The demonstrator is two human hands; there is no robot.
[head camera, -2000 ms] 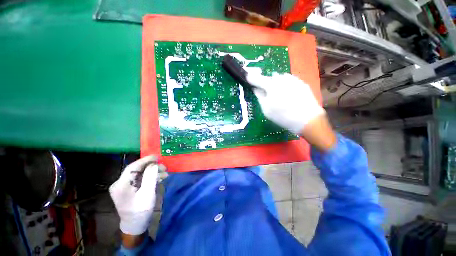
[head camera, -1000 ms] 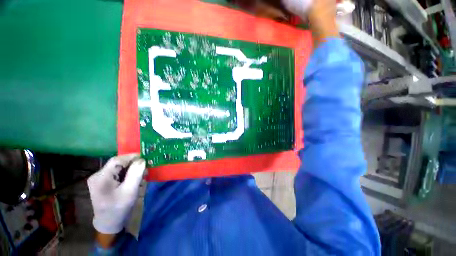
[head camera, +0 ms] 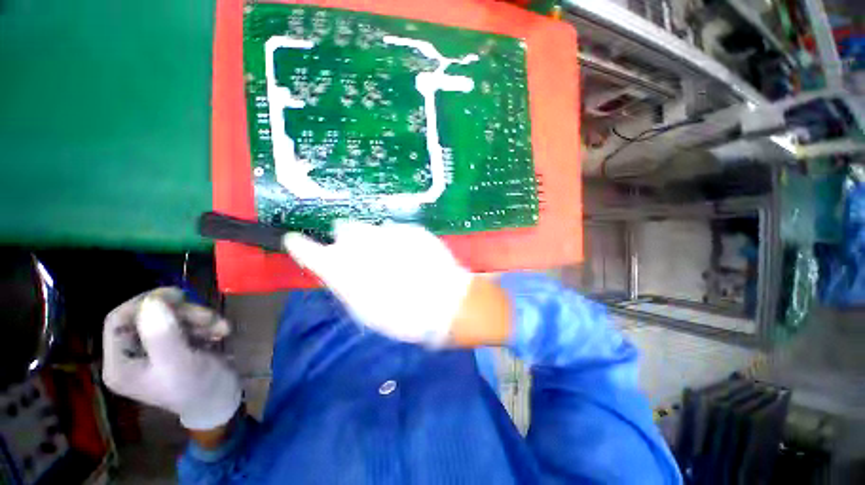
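Note:
A green printed circuit board (head camera: 356, 118) lies solder side up on an orange-red mat (head camera: 560, 142), with a broad white angular track on it. My right hand (head camera: 394, 275), in a white glove, holds a black brush (head camera: 247, 231) over the board's near left part; the brush points left across the mat's near left edge. My left hand (head camera: 171, 355), in a white glove, is below and left of the mat, touching neither board nor mat. Its fingers are curled and dark patches show among them; whether it holds something cannot be told.
The green bench top (head camera: 104, 123) extends left of the mat. Metal rails and frames (head camera: 683, 47) run along the right. Black slotted racks (head camera: 735, 426) stand at the lower right. A dark round object with a shiny rim (head camera: 43, 313) is at the left edge.
My right hand has come back from beyond the mat's far edge to the board's near left part, with the brush. My left hand has left the mat's near left corner. The view has shifted.

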